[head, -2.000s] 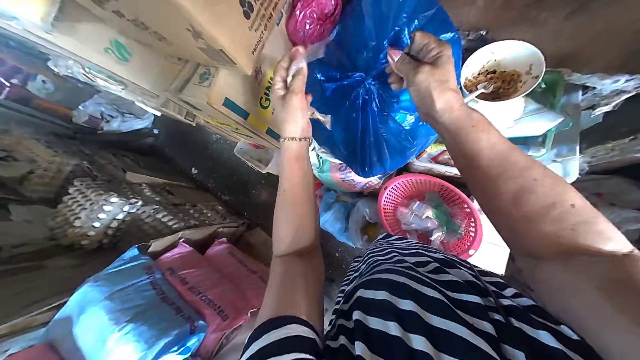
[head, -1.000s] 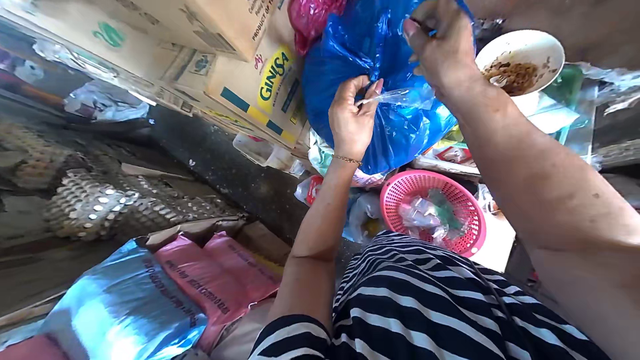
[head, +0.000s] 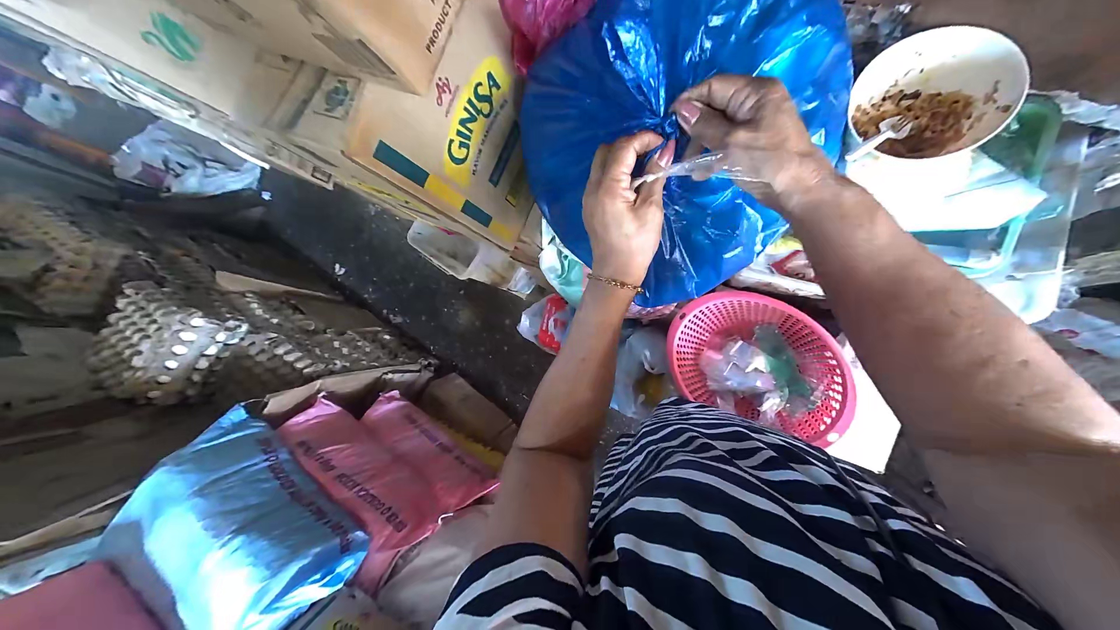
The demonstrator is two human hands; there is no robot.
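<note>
A large blue plastic bag (head: 577, 131), gathered at its middle, fills the upper centre. My left hand (head: 626, 201) pinches the gathered blue plastic between thumb and fingers, and a strip of clear plastic (head: 691, 166) runs across from it toward the other wrist. Close beside it on the right, my right hand (head: 744, 127) grips the same gather from above with bent fingers. What lies inside the bag is hidden. A pink plastic bag (head: 542, 22) touches the blue one at its upper left.
Cardboard boxes (head: 437, 140) stand at upper left. A pink plastic basket (head: 831, 420) with clear wrappers sits below the blue bag. To the right is a white bowl (head: 971, 57) with food remains and a fork (head: 879, 136). Blue (head: 236, 516) and pink packs (head: 376, 464) fill an open carton, lower left.
My right hand has come down from the upper part of the blue bag to beside my left hand. Two seconds ago my left hand was at the bag's left edge; now it is at the gather.
</note>
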